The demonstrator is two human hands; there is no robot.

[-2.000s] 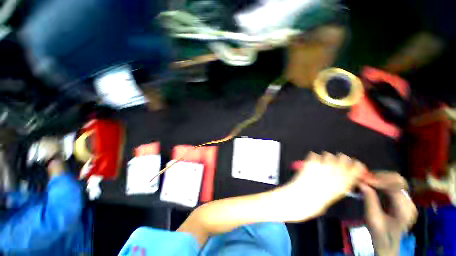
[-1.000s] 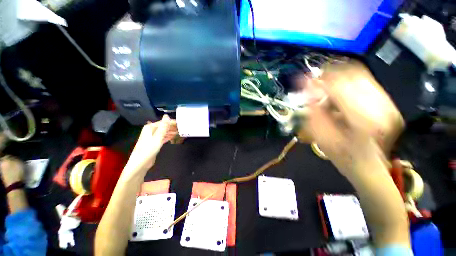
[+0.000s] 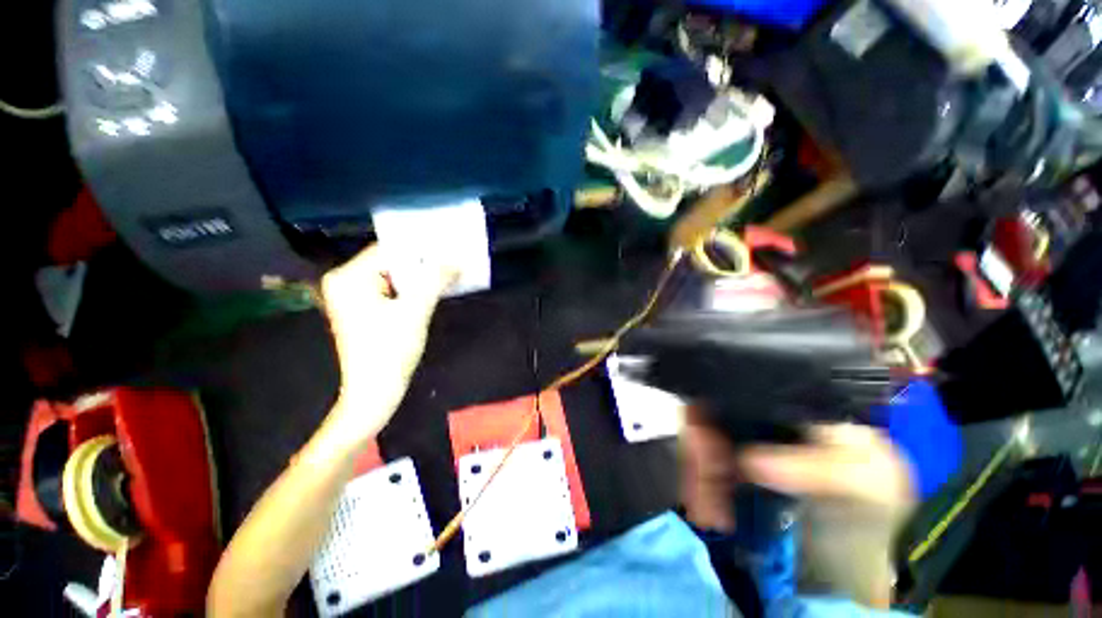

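A white label (image 3: pixel 438 242) hangs from the front slot of the dark blue-grey label printer (image 3: pixel 399 97). My left hand (image 3: pixel 389 302) is at the label's lower left part, fingers on it. My right hand (image 3: pixel 804 477), blurred, holds a black barcode scanner (image 3: pixel 767 362) to the right, its head pointing left. White square devices lie on the bench: one at left (image 3: pixel 375 537), one in the middle (image 3: pixel 517 507), one partly hidden behind the scanner (image 3: pixel 641 404). A yellow-orange cable (image 3: pixel 604 347) runs down to the left device.
A red tape dispenser (image 3: pixel 169 495) stands at the left; another (image 3: pixel 864 290) is at the right near a blue bin (image 3: pixel 924 441). An orange-red foam pad (image 3: pixel 496 423) lies under the middle device. Tangled white cords (image 3: pixel 677 151) lie right of the printer. A blue monitor edge shows at the top.
My right hand has moved from the cords down and right and now holds the scanner. My left hand's fingers now overlap the label. The view has moved closer to the printer.
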